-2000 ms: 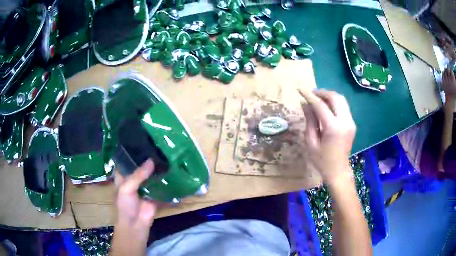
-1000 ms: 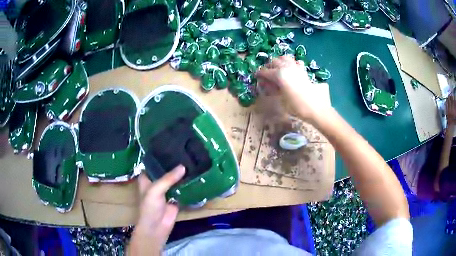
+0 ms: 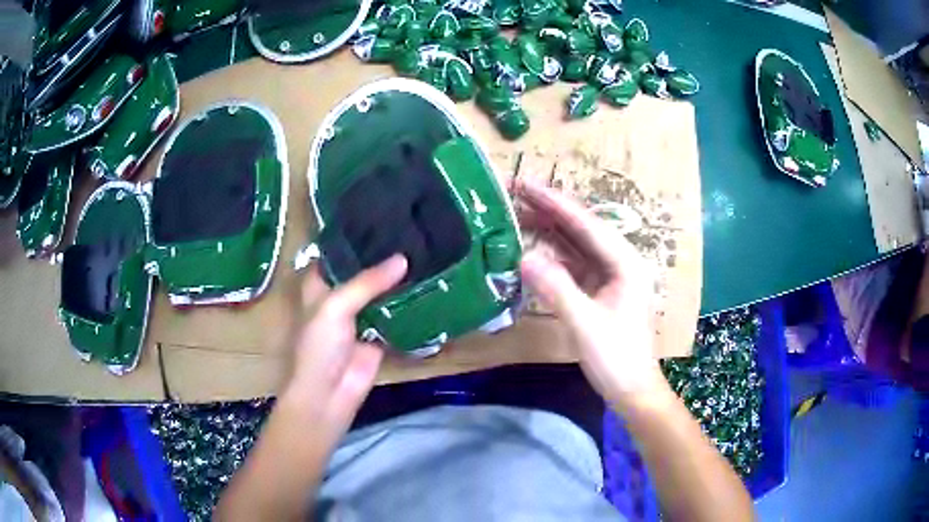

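A glossy green car body shell (image 3: 448, 306) with a pale rim and dark recess is held above the bench, tilted. My left hand (image 3: 341, 331) grips its lower left edge, thumb over the recess. A silver knob projects beside that hand. A small green fitting (image 3: 499, 247) shows at the shell's right edge. My right hand (image 3: 596, 280) is beside it, thumb and fingers apart, with nothing visible between them; whether the thumb touches the shell is unclear. The white glue dish (image 3: 616, 214) is partly hidden behind my right fingers, on stained cardboard (image 3: 662, 240).
Loose green fittings (image 3: 509, 51) are heaped at the back. More shells (image 3: 209, 204) lie on the cardboard cover at left, others stack behind. One shell (image 3: 795, 117) lies on the green bench top at right. Blue bins (image 3: 774, 408) hold fittings below. A person's arm shows far right.
My right hand has come back from the heap to the shell's right side. A fitting now shows at that edge. My left hand still holds the shell. The view has shifted.
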